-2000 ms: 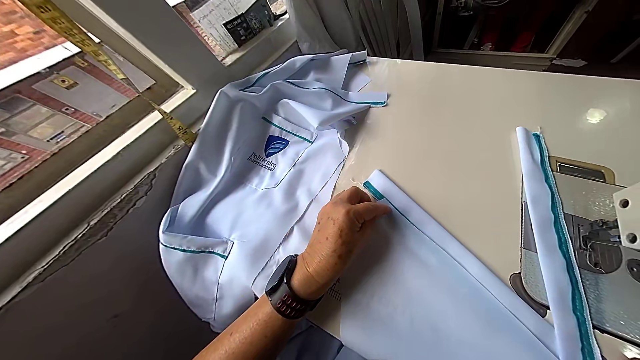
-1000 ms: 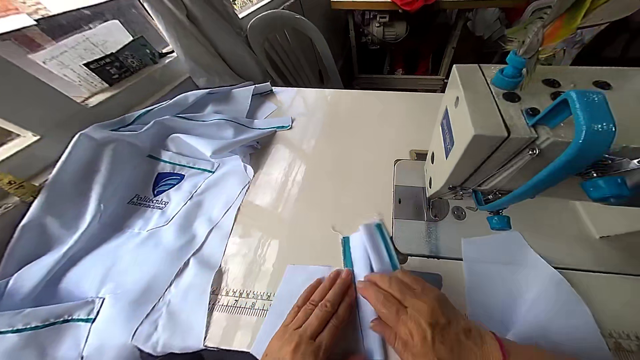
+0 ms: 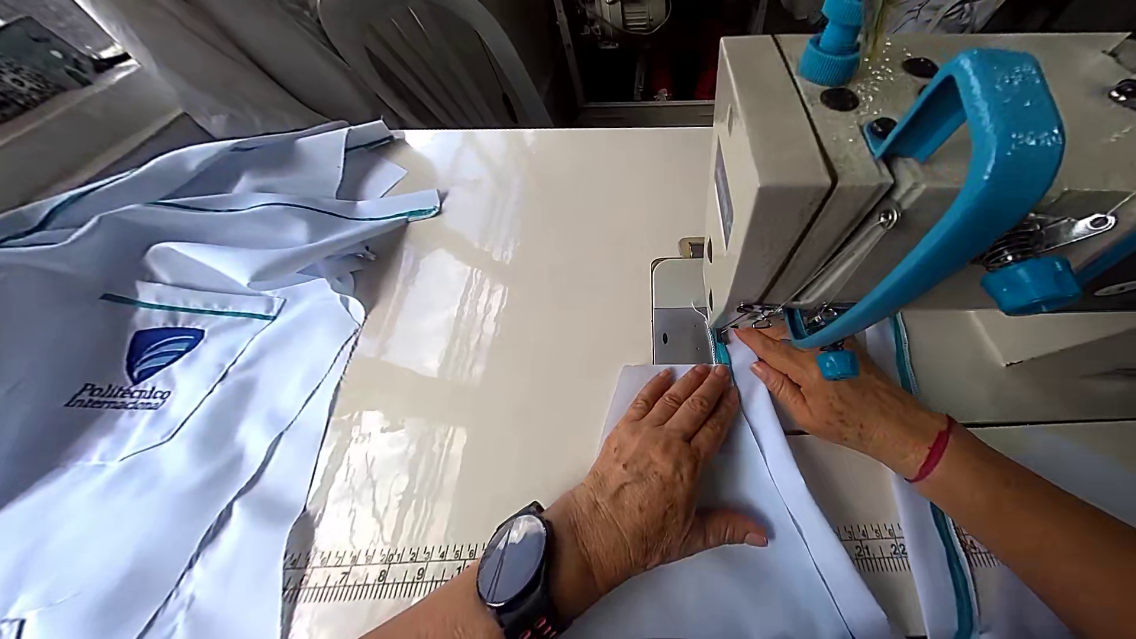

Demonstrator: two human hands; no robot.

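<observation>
My left hand (image 3: 661, 475), with a dark watch on its wrist, lies flat with fingers together on a pale blue fabric piece (image 3: 754, 550). The far end of this folded piece, with a teal strip (image 3: 721, 348), lies at the needle area of a sewing machine (image 3: 781, 186). My right hand (image 3: 821, 390) rests its fingertips on the fabric's right edge, beside the presser foot and under the blue finger guard; whether it pinches the cloth cannot be told. Another pale strip with teal trim (image 3: 945, 541) passes under my right forearm.
A pale blue garment (image 3: 240, 373) with a pocket, teal piping and an embroidered emblem lies on the left of the white table (image 3: 550, 231). A printed ruler scale (image 3: 390, 572) runs along the near side. Beyond the table stands a grey plastic chair (image 3: 444, 62).
Both hands have moved from in front of the machine to its needle area, bringing the teal-edged fabric there. Two seconds ago only one hand showed, on the fabric beside the garment. The view has shifted.
</observation>
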